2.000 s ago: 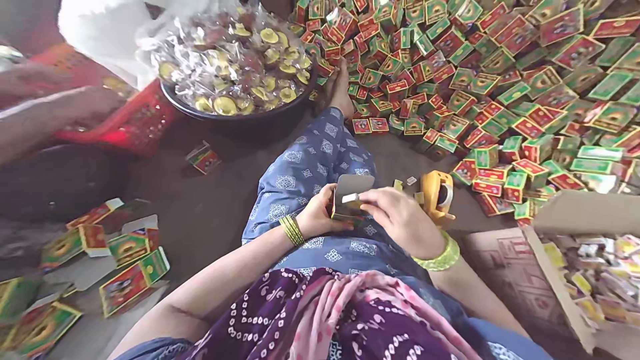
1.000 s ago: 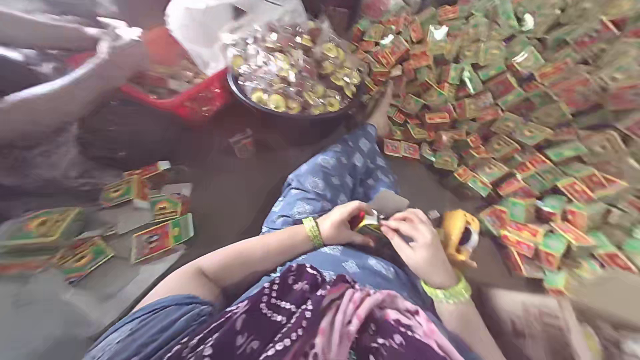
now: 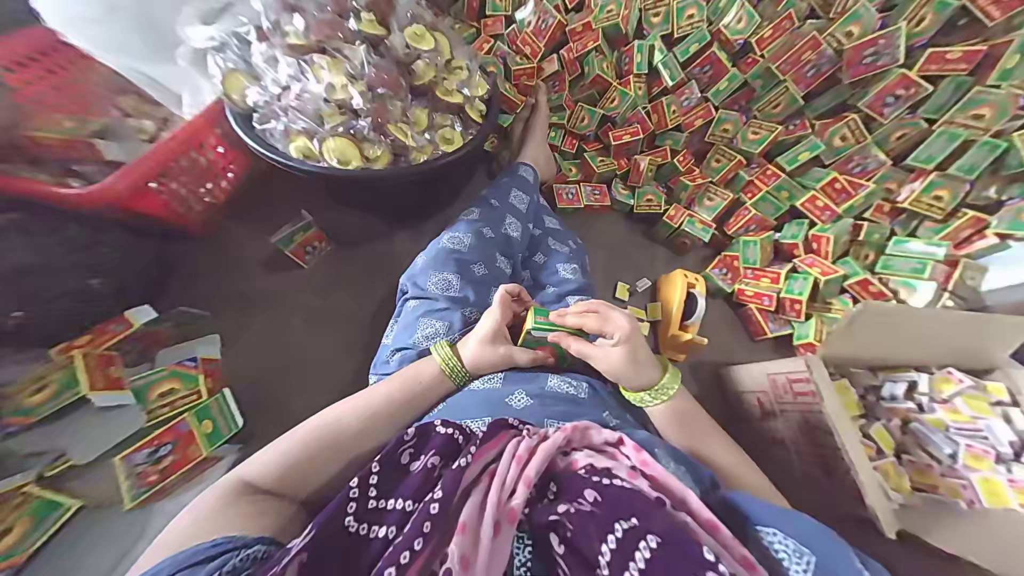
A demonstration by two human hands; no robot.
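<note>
A small green and red printed cardboard box [image 3: 542,323] is held over my lap between both hands. My left hand [image 3: 502,336] grips its left side and underside, the thumb and fingers curled round it. On its right, my right hand [image 3: 608,338] has thumb and fingertips on the green end of the box, which looks folded over. The inside of the box cannot be seen. Just right of my right hand a yellow tape dispenser [image 3: 680,314] stands on the floor, with several small yellow pieces [image 3: 654,310] beside it.
A black tub [image 3: 360,170] of plastic-wrapped items stands ahead, beside a red perforated basket [image 3: 184,172]. Finished-looking small boxes [image 3: 800,152] are heaped ahead right. An open carton [image 3: 832,448] with small packets is at right. Unfolded printed boxes [image 3: 164,448] lie at left; one box [image 3: 302,242] lies alone.
The grey flap that stood up from the held box in the earlier frames no longer shows; a green end faces up there. Another person's arms, visible at upper left before, are out of view.
</note>
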